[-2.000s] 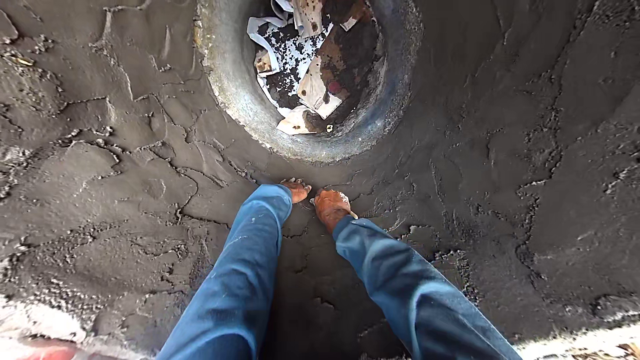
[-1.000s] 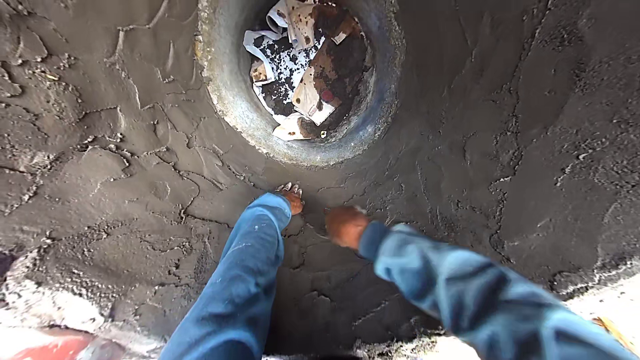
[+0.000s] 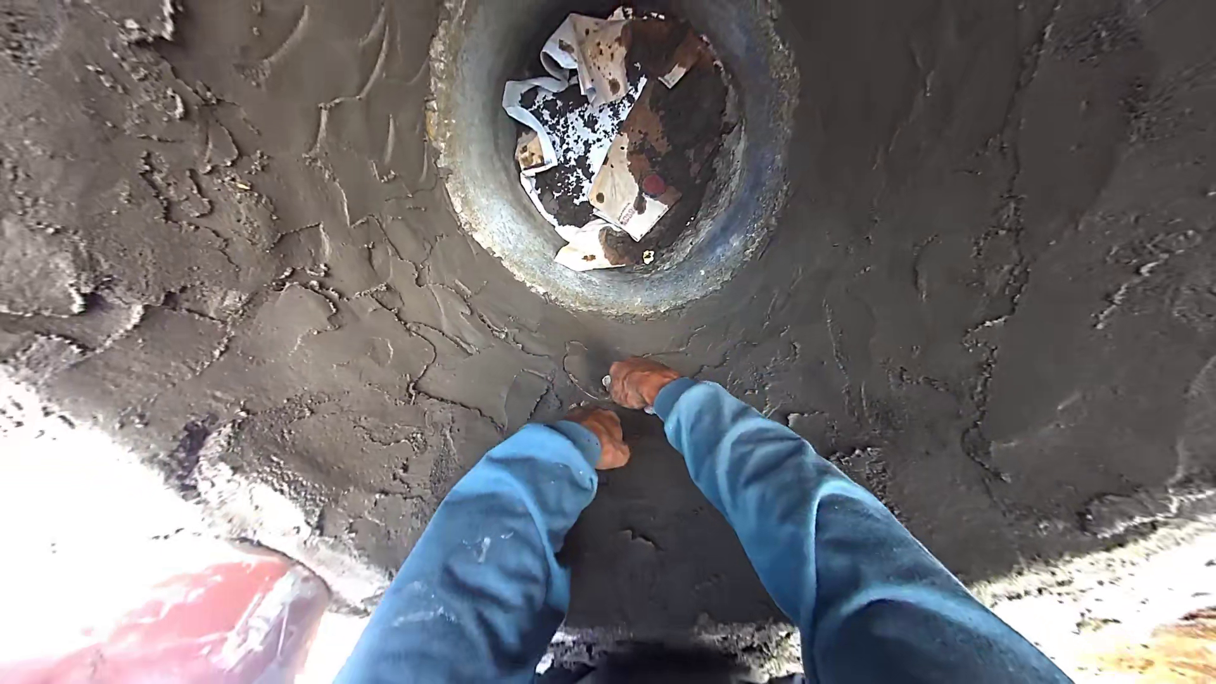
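Note:
My left hand (image 3: 602, 437), curled, lies low over the wet grey cement mortar (image 3: 494, 380). Just up and to the right of it is my right hand (image 3: 638, 383), its fingers bent and a small pale bit showing by the fingertips. What either hand grips, if anything, is hidden. Both are below the round rim (image 3: 627, 299) of an opening set in the mortar. Torn, soiled paper (image 3: 622, 195) and dark crumbs lie inside the opening. Blue sleeves cover both arms.
Rough, ridged mortar spreads left and right of the opening. A red object (image 3: 228, 617), partly washed out by glare, is at the lower left. The mortar has a ragged edge (image 3: 1073, 560) at the lower right, with bright ground beyond.
My right hand, blurred and farther from the left a second ago, is now close beside it. My left hand has moved slightly down relative to the round opening.

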